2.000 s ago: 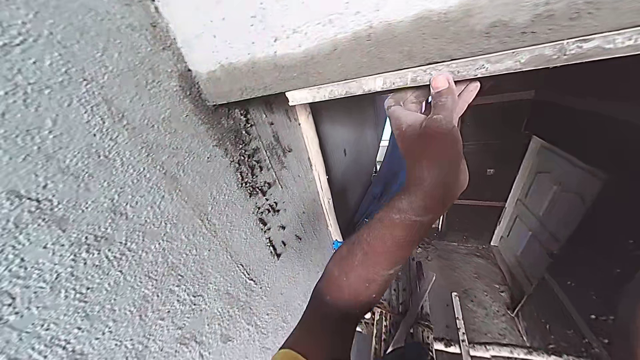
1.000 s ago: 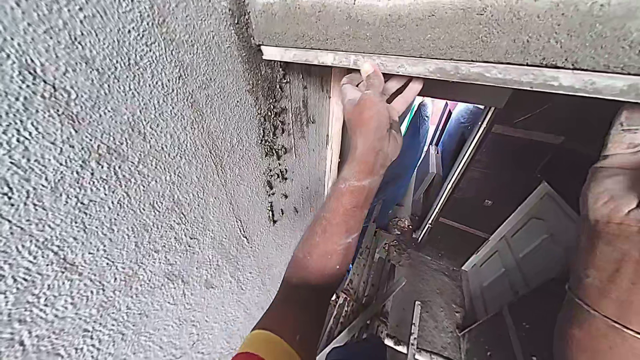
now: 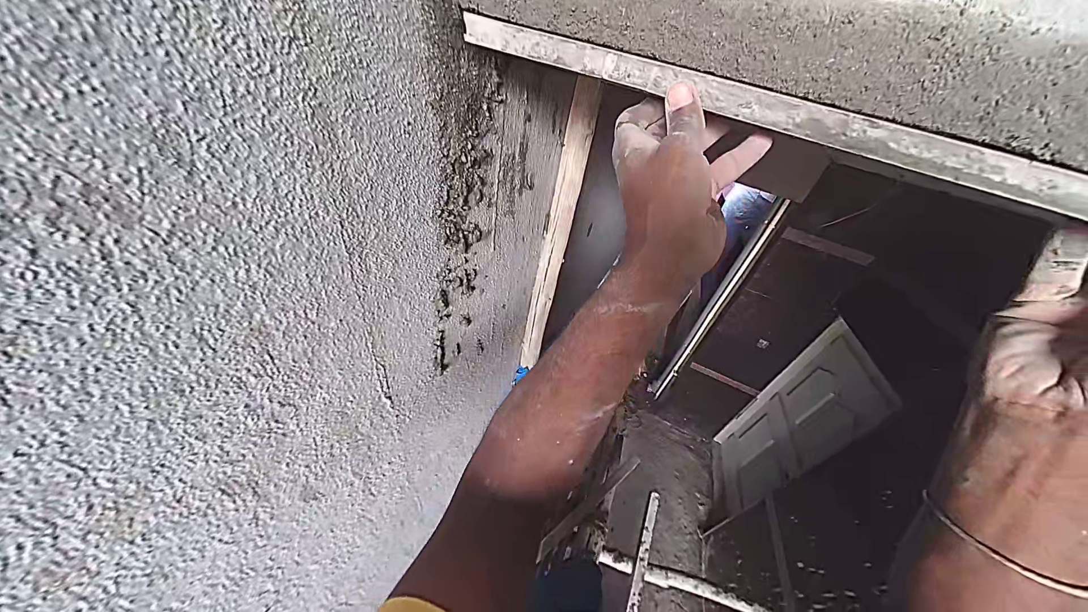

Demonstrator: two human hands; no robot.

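My left hand [image 3: 676, 170] reaches up to a long, mortar-stained straight strip [image 3: 765, 115], wood or metal. Its thumb presses on the strip's face, and the fingers are behind and below it. The strip lies along the lower edge of a band of grey mortar [image 3: 765, 51] above the opening. At the right edge of the view is my right hand [image 3: 1041, 340], bent at the wrist, below the strip's right part. Its fingers are partly cut off, and what it holds or touches cannot be made out.
A rough textured wall [image 3: 212, 297] fills the left side, with crumbly mortar [image 3: 463, 229] at its corner. A wooden post [image 3: 561, 221] stands beside the opening. Below lie a pale panelled door [image 3: 807, 408], a dark floor and crossed poles [image 3: 646, 552].
My right hand and forearm, out of view two seconds ago, now show at the right. My left hand stays at the strip with its thumb on the face. The view has shifted and tilted.
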